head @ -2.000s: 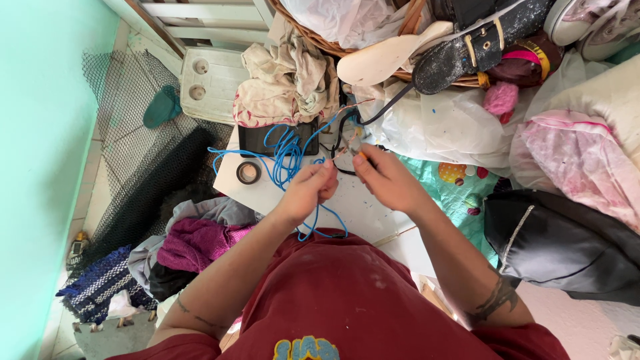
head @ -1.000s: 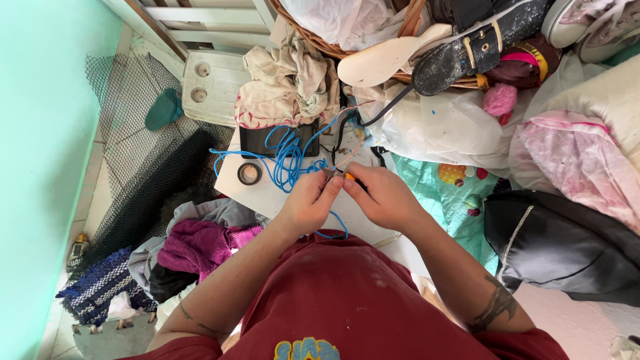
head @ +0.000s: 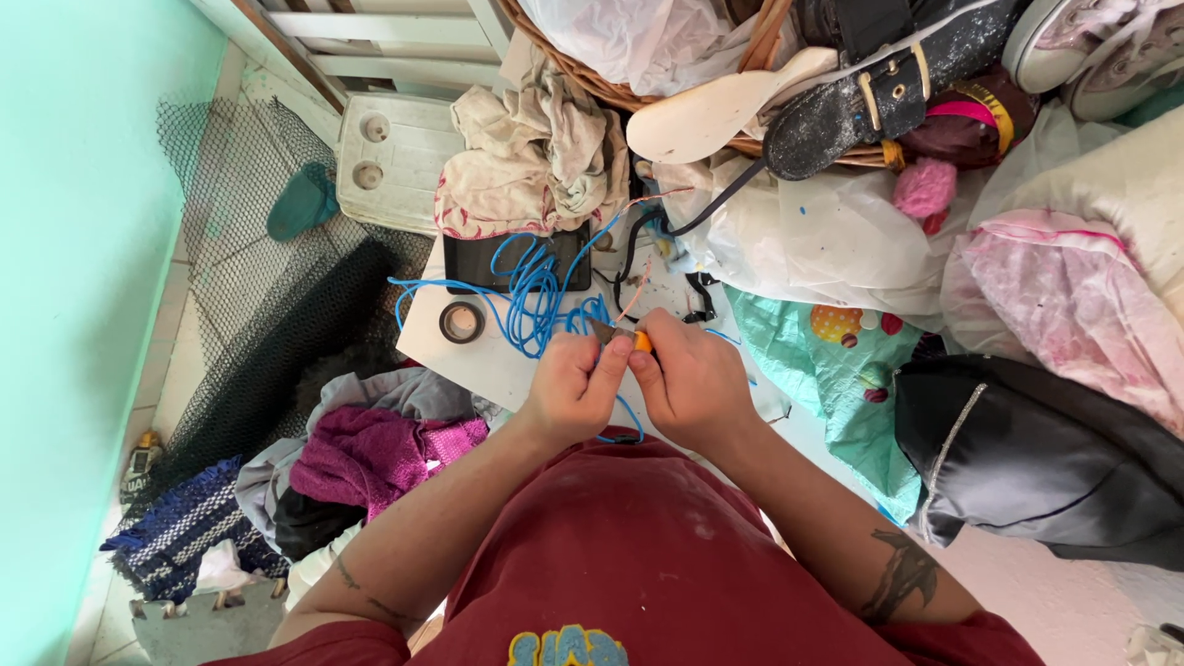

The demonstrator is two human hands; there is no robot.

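My left hand (head: 575,384) is closed on the blue insulated wire (head: 532,301), close to a dark blade that shows above its fingertips. My right hand (head: 692,381) grips a small tool with an orange handle (head: 642,342), its thumb touching my left thumb; the tool looks like a knife, though the fingers hide most of it. Bare copper strands (head: 638,291) rise above the hands. The blue wire lies in a loose coil on a white board, partly over a black tray (head: 472,262). Left of the coil is a roll of black tape (head: 462,322).
Crumpled beige cloth (head: 532,166) lies behind the coil. A wicker basket (head: 592,79) with shoes stands at the back. Plastic bags and a black cushion-like item (head: 1045,453) are on the right. Purple cloth (head: 370,453) and black mesh (head: 305,342) lie left.
Two seconds ago my hands were slightly apart; since then they have come together around the wire and the orange-handled tool.
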